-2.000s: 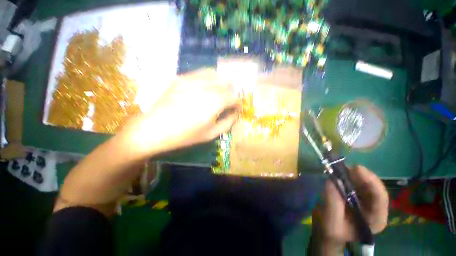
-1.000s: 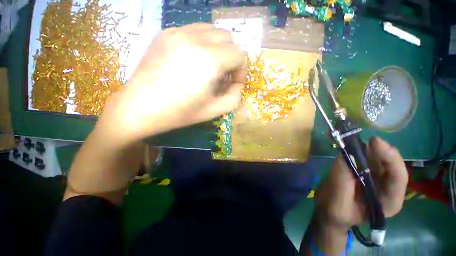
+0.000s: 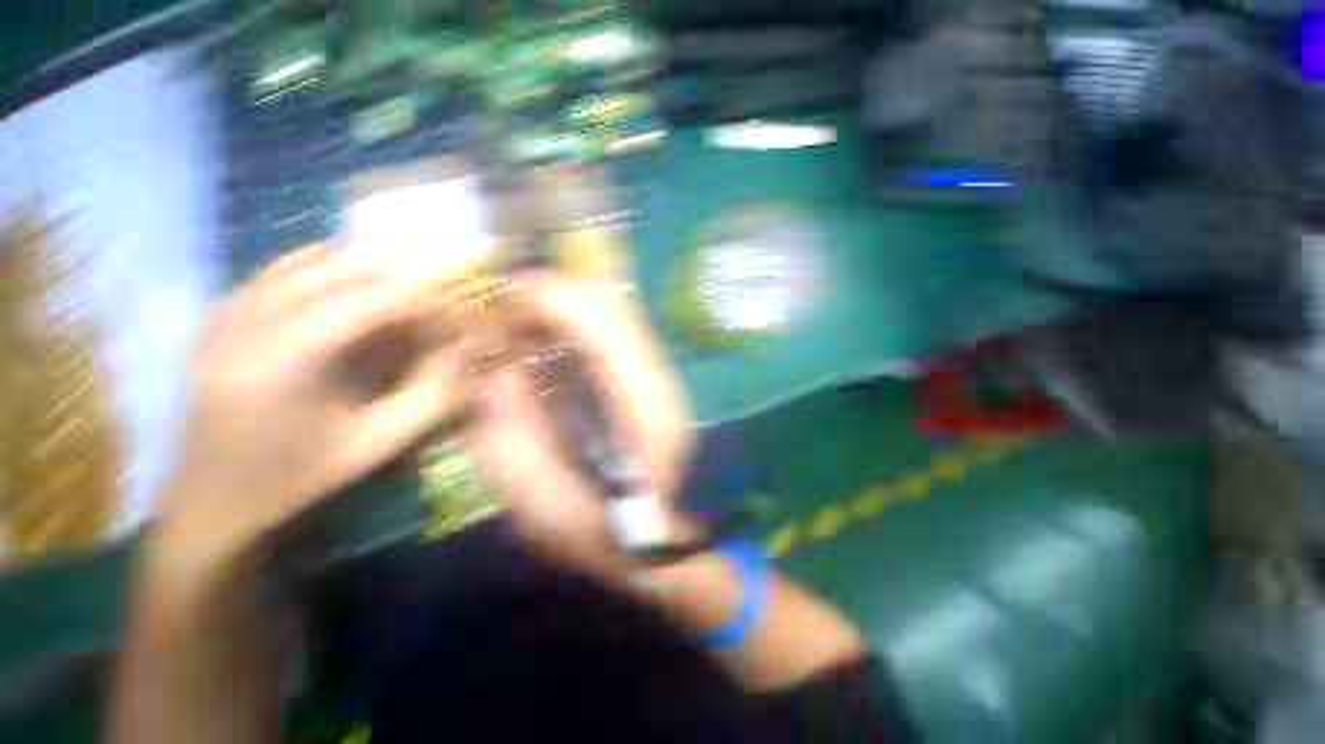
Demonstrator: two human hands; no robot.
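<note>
The view is strongly blurred. My left hand [image 3: 298, 385] is over the left part of the work board [image 3: 589, 247], fingers bent towards the gold-orange strips [image 3: 472, 295]; whether it holds anything cannot be told. My right hand [image 3: 589, 407] is closed around the soldering iron [image 3: 634, 520], whose pale rear end shows near the wrist. The iron's tip is hidden or lost in blur. The hands are close together over the board. Small green circuit boards [image 3: 454, 487] show at the board's lower left edge.
The strip tray [image 3: 138, 189] with its gold pile [image 3: 51, 407] is at the left. The green heap [image 3: 538, 87] lies behind the board. The round tub [image 3: 792, 276] with silver bits is right of my right hand. A white stick [image 3: 770, 135] and dark equipment [image 3: 1119, 160] are beyond.
The view has swung to the right, so the bench things appear further left. My right hand has brought the iron from beside the board to over it, close to my left hand.
</note>
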